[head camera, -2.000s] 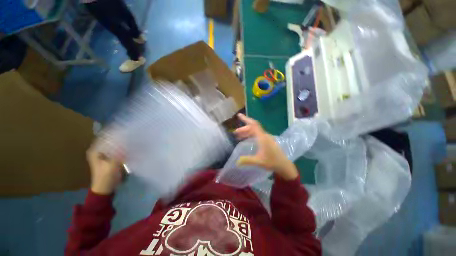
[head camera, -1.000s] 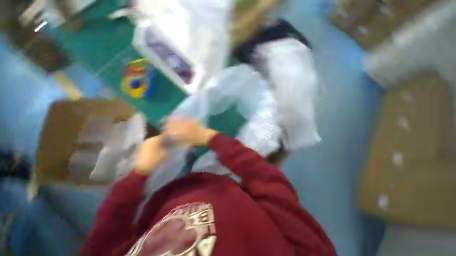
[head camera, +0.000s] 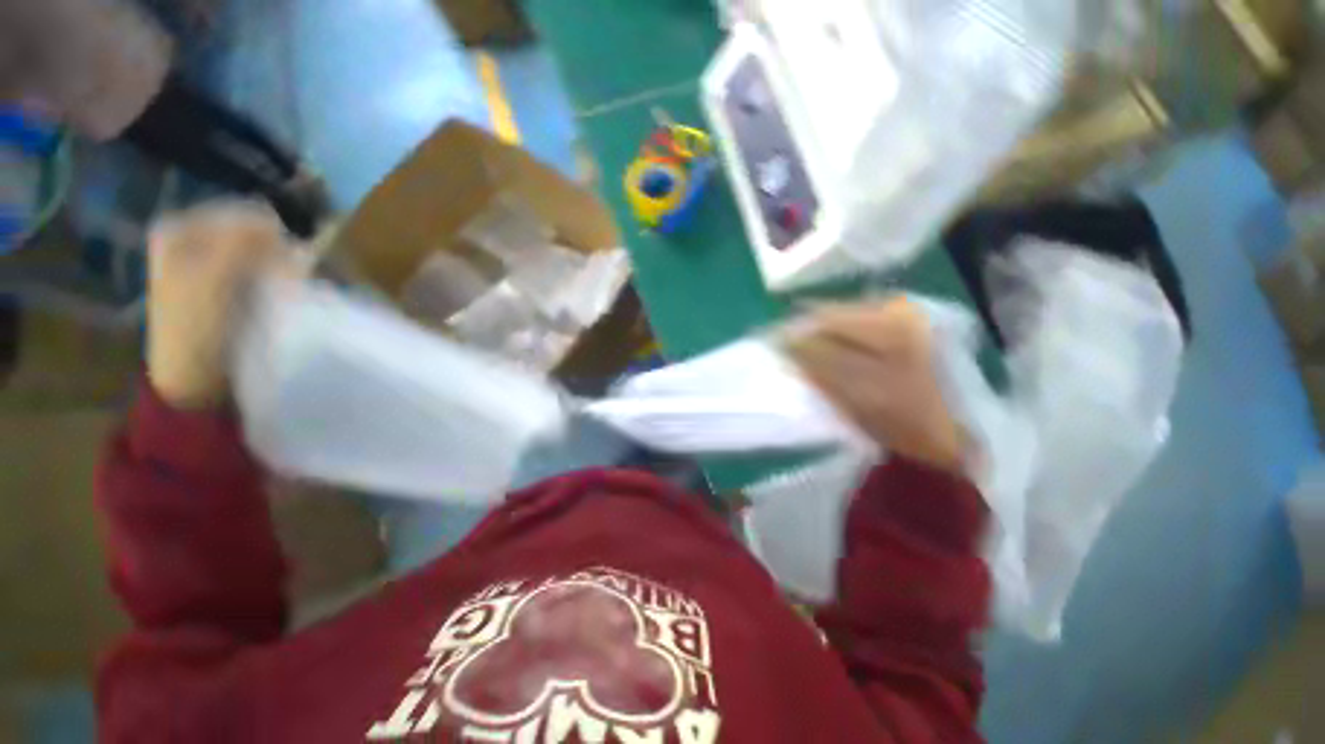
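My left hand (head camera: 218, 291) is closed on one end of a clear air cushion wrap (head camera: 392, 400), blurred, at the left. My right hand (head camera: 879, 364) grips another stretch of the wrap (head camera: 727, 397) over the bench edge. The two stretches narrow and meet at a thin point between my hands; I cannot tell if they are still joined there. More cushion chain (head camera: 1090, 393) runs right of my right hand into a black-lined bin (head camera: 1075, 233). An open carton (head camera: 429, 182) holds several clear cushion pieces (head camera: 531, 284).
The green bench (head camera: 618, 73) bears the white air cushion machine (head camera: 828, 124) and a yellow and blue tape roll (head camera: 661, 185) with red and yellow scissors handles beside it. A person's dark-clothed leg (head camera: 218, 146) is at the upper left. Brown cardboard is at the lower left.
My hands were close together on the wrap and are now wide apart, with the wrap stretched between them. The view has swung back left, so the carton and bench sit farther right.
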